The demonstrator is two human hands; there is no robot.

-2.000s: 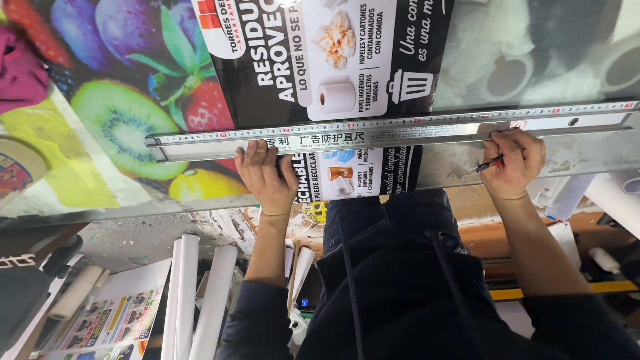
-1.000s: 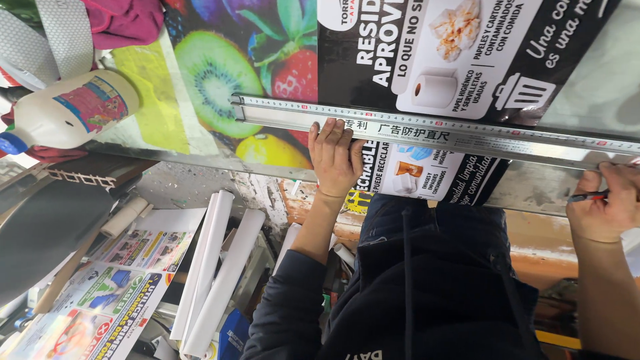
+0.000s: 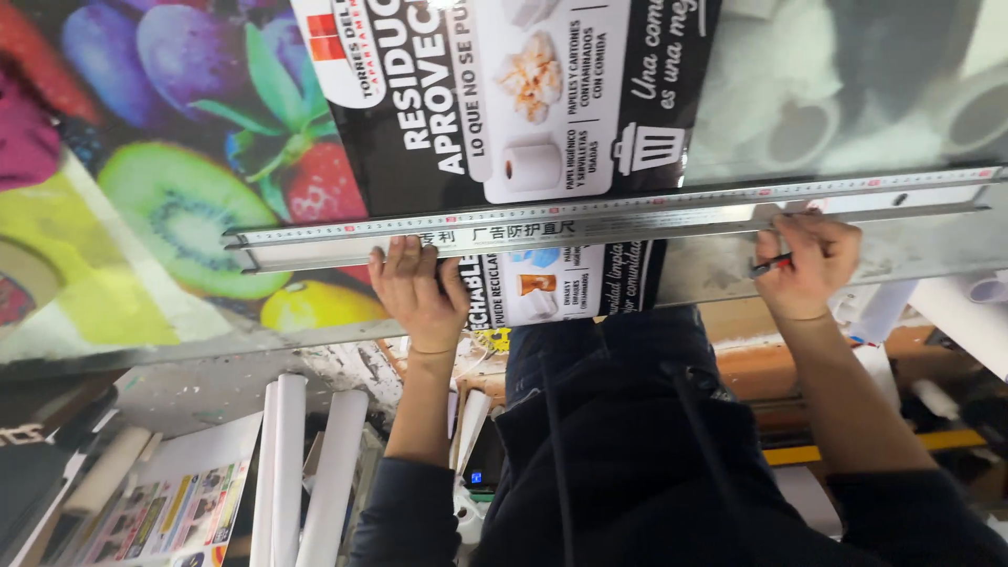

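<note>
A long metal safety ruler (image 3: 630, 216) with a raised rail lies across a black and white printed sign (image 3: 425, 177). My left hand (image 3: 417, 295) holds the ruler left of its middle, fingertips on the rail and thumb to the side. Farther right, my right hand (image 3: 811, 264) has its fingers at the ruler's lower edge and grips a small red and black tool (image 3: 772, 265), its kind unclear. Under the ruler's left end is a colourful fruit print (image 3: 189, 213). The sign's lower strip shows below the ruler, between my hands.
The table's near edge (image 3: 331, 335) runs just in front of my body. White rolls (image 3: 279, 472) stand below it at the left, beside a printed sheet (image 3: 181, 504). More rolls (image 3: 969, 311) lie at the right. A magenta cloth (image 3: 27, 130) rests at the far left.
The view has shifted, and the white bottle seen at the left one second ago is out of it. My left hand stays on the same part of the ruler; my right hand still grips the small tool.
</note>
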